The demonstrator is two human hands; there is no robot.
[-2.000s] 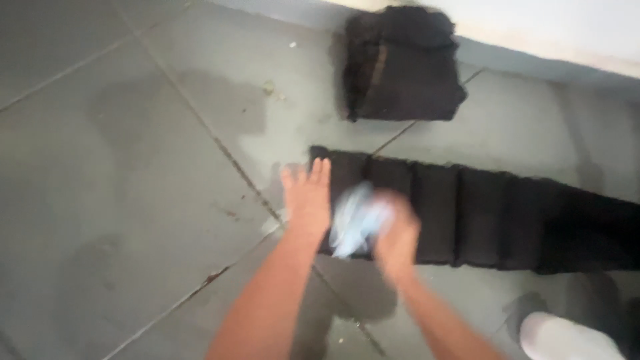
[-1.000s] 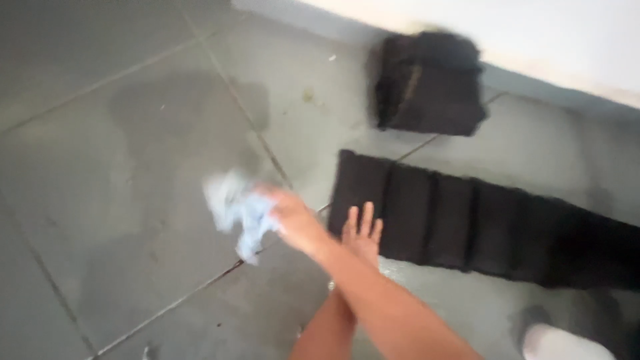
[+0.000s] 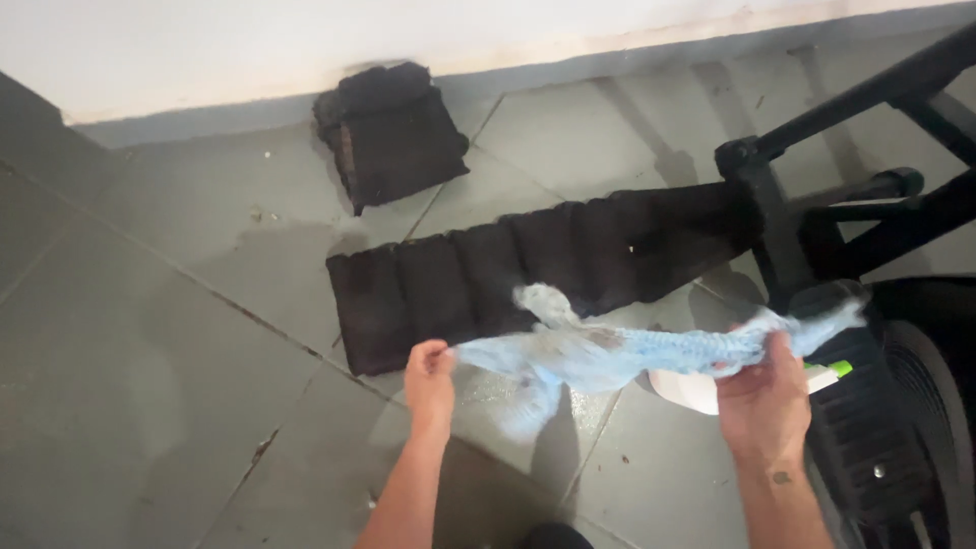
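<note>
A crumpled light blue cloth [image 3: 587,354] with greyish patches is stretched between my two hands above the floor. Its left end is pinched in my left hand [image 3: 431,389]. My right hand [image 3: 765,396] grips it near the other end, and a loose tail sticks out beyond the fingers. Beneath and behind the cloth, a long black padded strip with cross seams [image 3: 431,286] lies flat on the grey tiles. Partly hidden by my right hand and the cloth is a white bottle [image 3: 682,390] with a bright green tip.
A folded black fabric bundle [image 3: 404,145] stands near the white wall [image 3: 267,53]. At the right is a black metal frame [image 3: 778,221], which the strip's far end meets. Black ridged equipment [image 3: 869,435] fills the lower right. Small debris dots the tiled floor [image 3: 168,366].
My left hand has left the black strip and now holds one end of the cloth. The cloth, bunched in one hand before, is spread between both. The view has shifted to the right.
</note>
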